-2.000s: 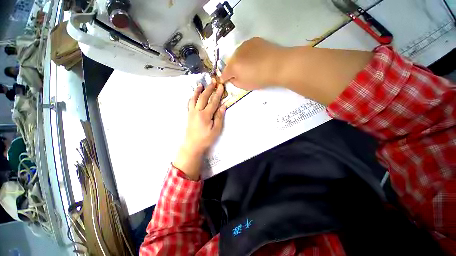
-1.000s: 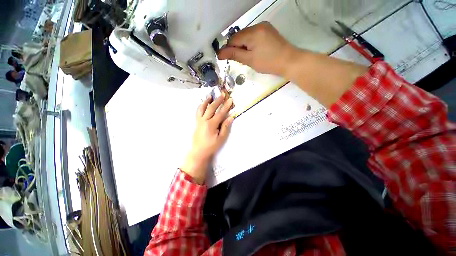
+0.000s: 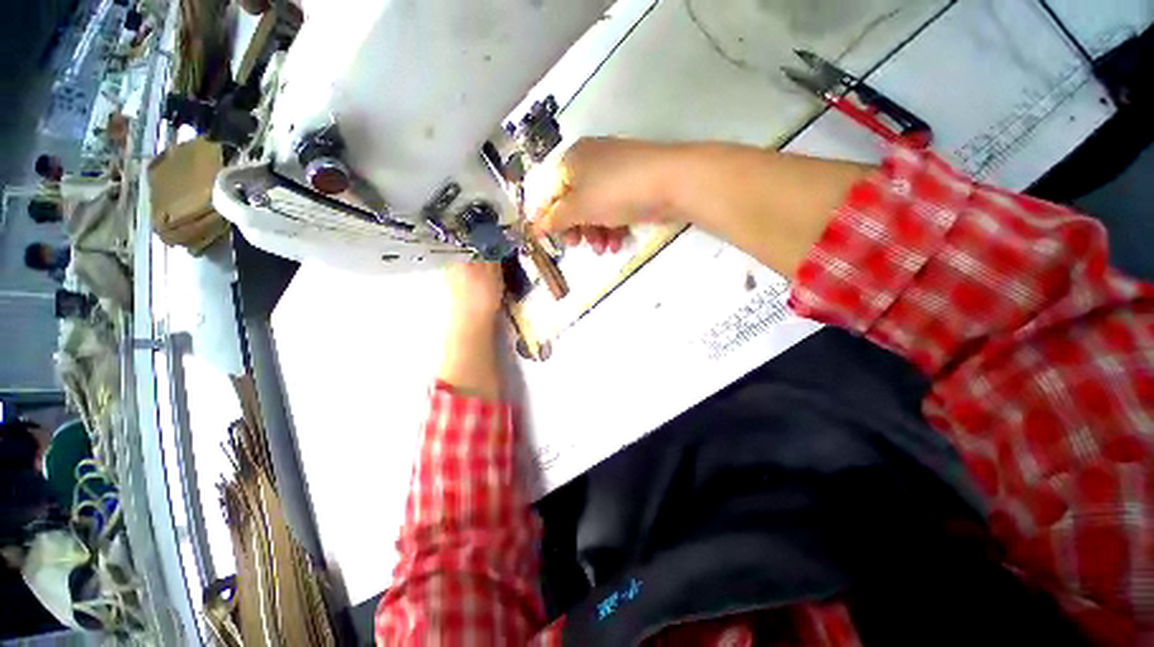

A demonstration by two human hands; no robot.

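A narrow brown strip (image 3: 545,268) shows below the sewing machine's needle area, with another brown end near the white tabletop. My right hand (image 3: 585,190) is beside the needle area with its fingers curled around the upper part of the strip. My left hand (image 3: 476,288) reaches under the machine head; its fingers are hidden behind the head, so its hold cannot be seen. The cream machine head (image 3: 418,101) stands above both hands. The needle and presser foot are hidden.
Snips with red handles (image 3: 873,111) lie right of the machine. A bundle of brown strips (image 3: 272,556) hangs left of the white tabletop (image 3: 380,379). Brown stacked pieces (image 3: 190,192) sit on the side table. A black apron (image 3: 747,468) covers the lap.
My right hand has come down from the machine head to the strip. My left hand has moved forward under the head, off the tabletop spot where its fingers lay. More brown strip shows.
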